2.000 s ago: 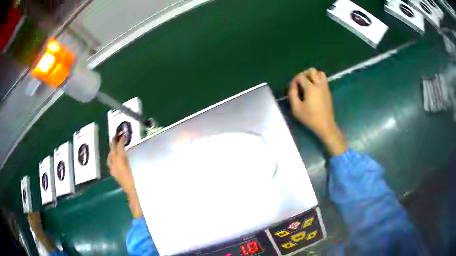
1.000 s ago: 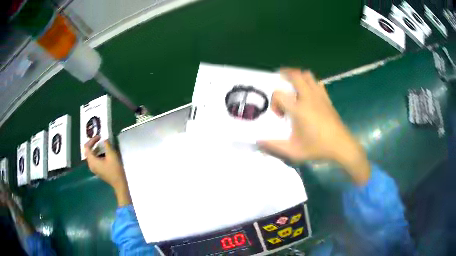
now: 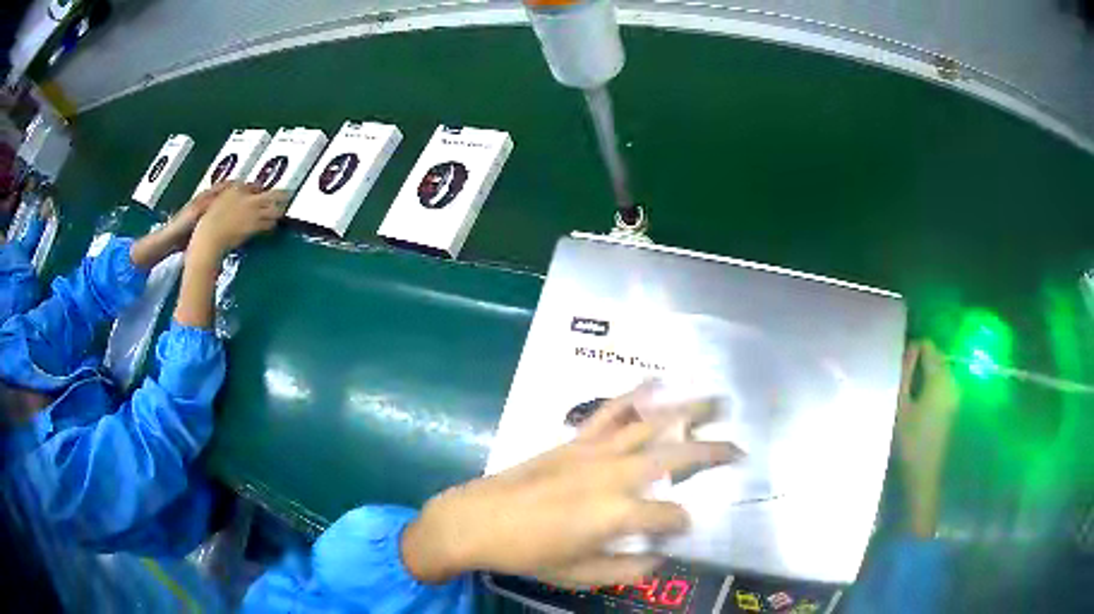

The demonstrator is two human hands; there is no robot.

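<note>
A white watch box (image 3: 606, 343) lies face up on the shiny pan (image 3: 828, 324) of the bench scale, its dark watch picture partly covered. My left hand (image 3: 576, 498) is over the box and pan with its fingers spread, blurred; whether the fingertips touch the box is unclear. The red display (image 3: 654, 593) below is partly hidden by my left hand; its last digits look like 4.0. My right hand (image 3: 927, 420) is at the scale's right edge, blurred and tinted by green glow; its fingers do not show clearly.
Several white watch boxes (image 3: 446, 190) stand in a row on the green belt (image 3: 720, 156). Another worker's hands (image 3: 228, 216) reach to boxes at the left. The signal tower (image 3: 582, 48) rises behind the scale. The keypad (image 3: 780, 600) is at the front edge.
The view has swung left. The box that my right hand carried over the scale now lies on the pan. My left hand has left the belt row and come over it; the display changed from 0.0.
</note>
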